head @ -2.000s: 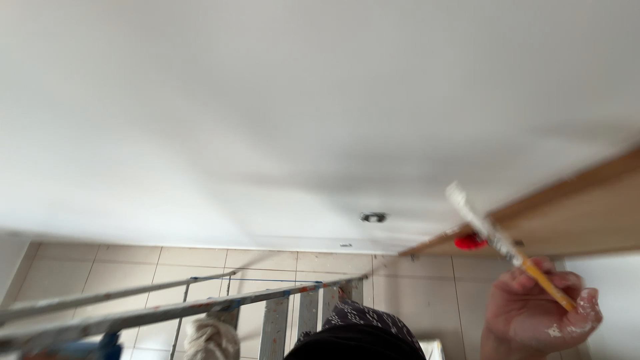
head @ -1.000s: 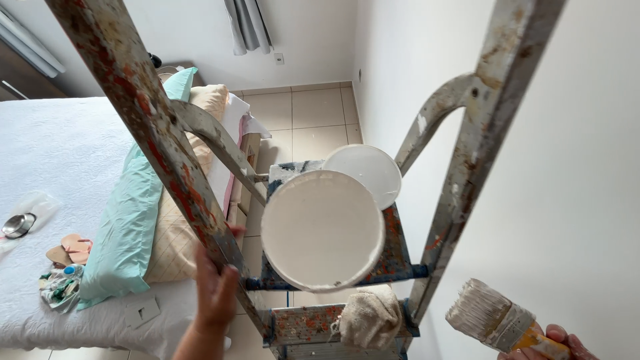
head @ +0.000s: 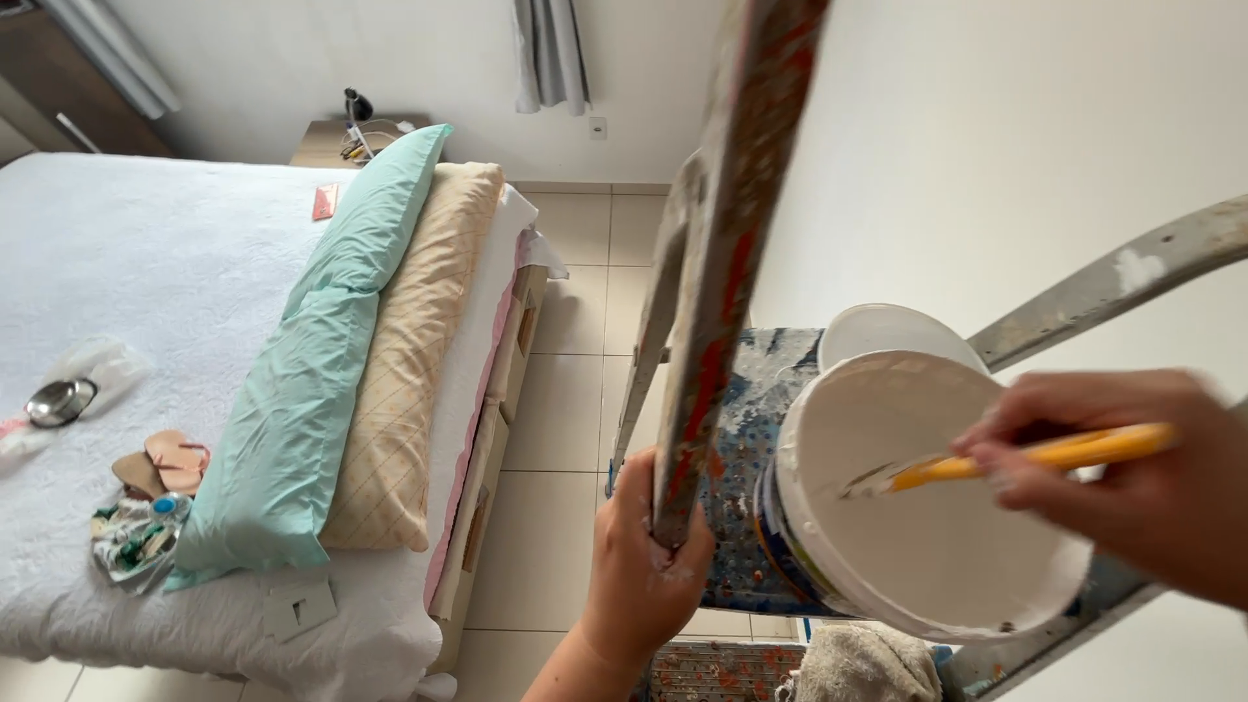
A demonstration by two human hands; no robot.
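My left hand grips the lower end of a paint-spattered metal stepladder rail. My right hand holds a paintbrush by its yellow handle, its bristle end down inside a white bucket of paint. The bristles are partly hidden in the bucket. The bucket stands on the ladder's stained top platform, with a round whitish lid behind it. Below the bucket, a crumpled beige rag lies near a lower step.
A bed with a white cover stands at left, bearing a mint pillow, a beige pillow, a metal bowl and sandals. A nightstand is beyond. A white wall rises at right; floor tiles run between.
The brush in my right hand has moved from beside the ladder into the bucket. My left hand remains at the ladder rail. The view has swung down from the wall to the ladder and bed.
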